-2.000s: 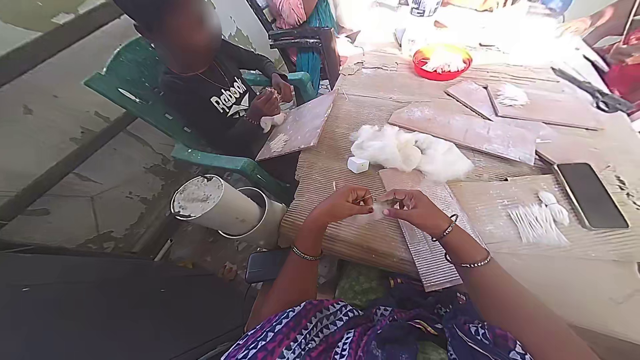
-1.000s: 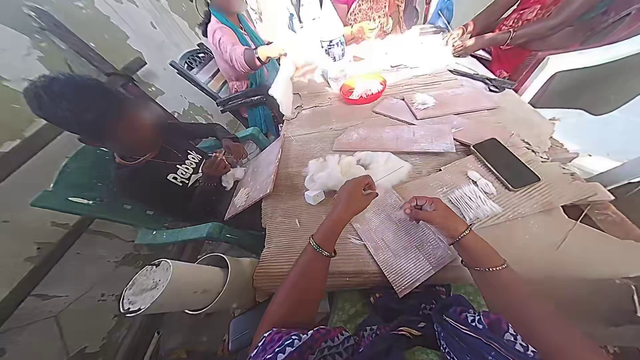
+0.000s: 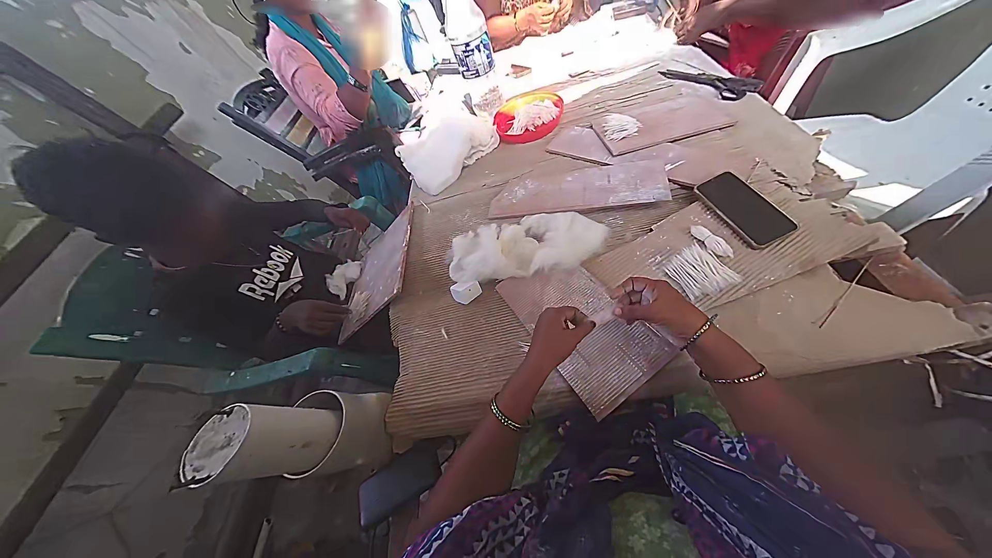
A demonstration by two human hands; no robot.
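My left hand (image 3: 564, 332) and my right hand (image 3: 652, 301) pinch the two ends of a small wisp of white cotton (image 3: 604, 315) between them. They are just above a ridged, pale tile-like board (image 3: 612, 368) at the near table edge. Beyond my hands lies a fluffy heap of cotton wool (image 3: 531, 246), with a small white block (image 3: 466, 291) at its near left. A row of thin white cotton wicks (image 3: 700, 271) lies right of my right hand, and a small bundle of wicks (image 3: 711, 241) is beside it.
A smartphone (image 3: 745, 209) lies at the right, scissors (image 3: 725, 82) farther back. Flat boards (image 3: 581, 188) and a red bowl of wicks (image 3: 529, 118) stand across the corrugated cardboard (image 3: 442, 349). A person (image 3: 256, 263) sits at the left with a board; other people are behind. White buckets (image 3: 263, 442) stand below left.
My hands were apart one second ago, the left one raised higher; now they are close together with cotton between their fingers. The view has shifted.
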